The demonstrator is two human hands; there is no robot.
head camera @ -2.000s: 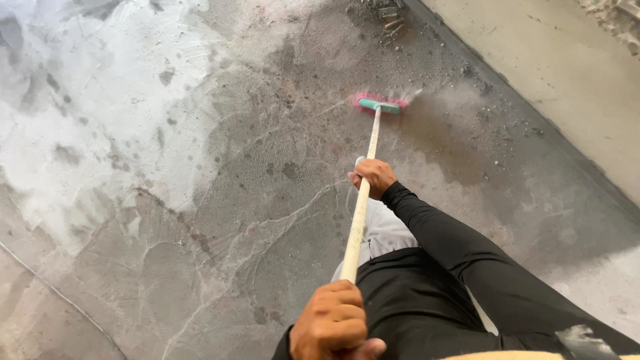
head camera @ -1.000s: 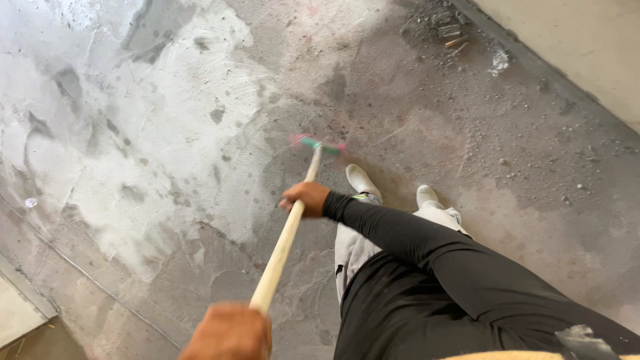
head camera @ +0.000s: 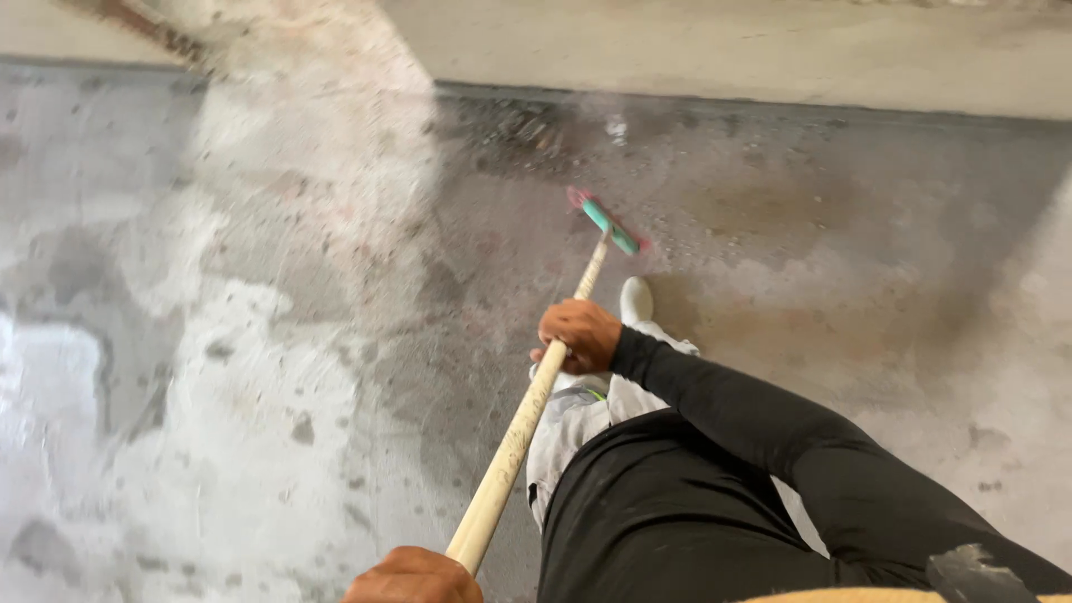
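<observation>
A push broom with a green head (head camera: 610, 226) and pink bristles rests on the concrete floor in the upper middle of the head view. Its pale wooden handle (head camera: 509, 448) slants down to the lower left. My right hand (head camera: 579, 336), in a black sleeve, is closed around the lower part of the handle, near the broom head. At the bottom edge my left hand (head camera: 413, 578) grips the handle's upper end; part of that hand is out of view. Loose grit and small rubble (head camera: 528, 126) lie on the floor beyond the broom head.
A concrete wall or ledge (head camera: 712, 50) runs across the top, with a dark strip along its base. A small whitish scrap (head camera: 616, 130) lies near the rubble. My light-coloured shoe (head camera: 636, 300) stands just below the broom head. Pale patches (head camera: 243, 419) mark the floor at left.
The view has turned and shifted toward the wall side. Both hands have stayed on the handle. The broom head, beside my shoes a second ago, is now closer to the rubble.
</observation>
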